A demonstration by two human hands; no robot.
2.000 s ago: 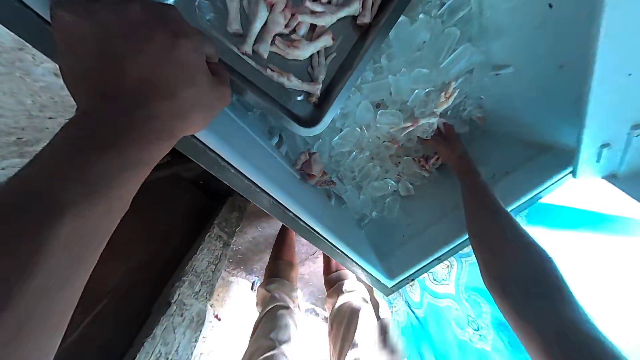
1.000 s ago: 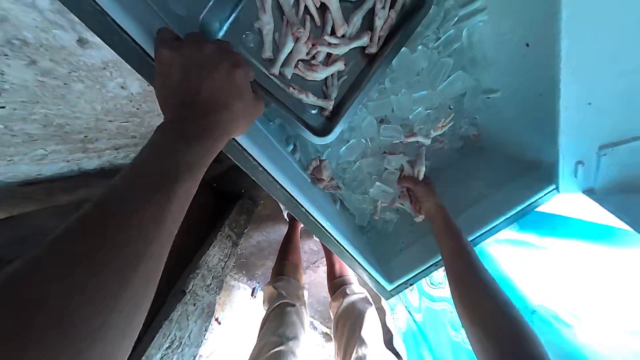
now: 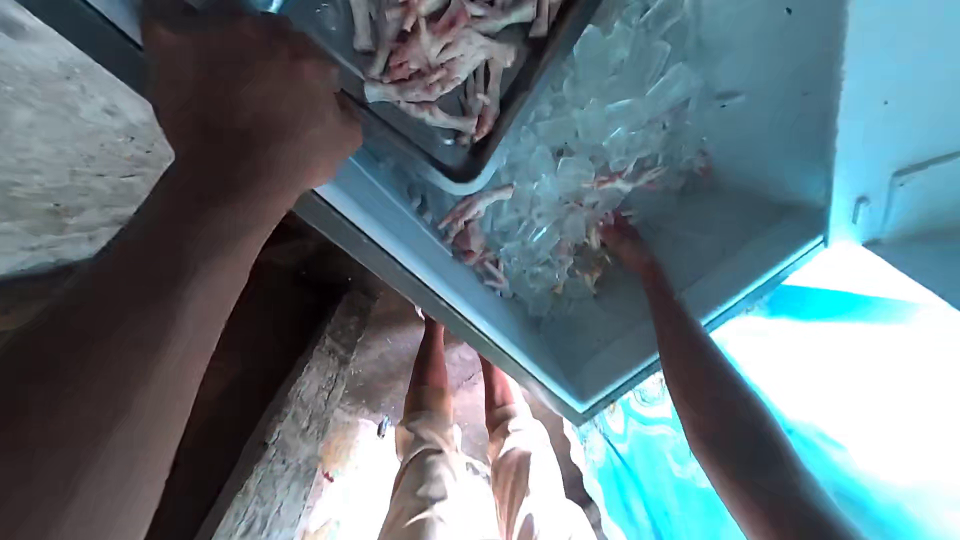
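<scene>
My left hand (image 3: 251, 97) is curled over the near rim of a metal tray (image 3: 469, 169), which holds several chicken feet (image 3: 442, 60) and sits at the top of an ice chest (image 3: 442, 307). Inside the chest lie ice cubes (image 3: 570, 172). My right hand (image 3: 626, 244) reaches down to the ice, its fingers partly hidden among ice and chicken feet; whether it grips one is not clear. More chicken feet (image 3: 471, 232) lie against the chest's left inner wall, and another (image 3: 626, 180) rests on the ice just above my right hand.
A rough concrete surface (image 3: 67, 142) is at the left, with a dark gap below it. The chest's lid (image 3: 900, 127) stands at the right. Blue plastic sheeting (image 3: 652, 457) lies below the chest, and my legs (image 3: 431, 450) are at the bottom.
My right hand, which had hold of chicken feet a second ago, is now lower in the ice to the right. Another chicken foot now lies by those along the left inner wall.
</scene>
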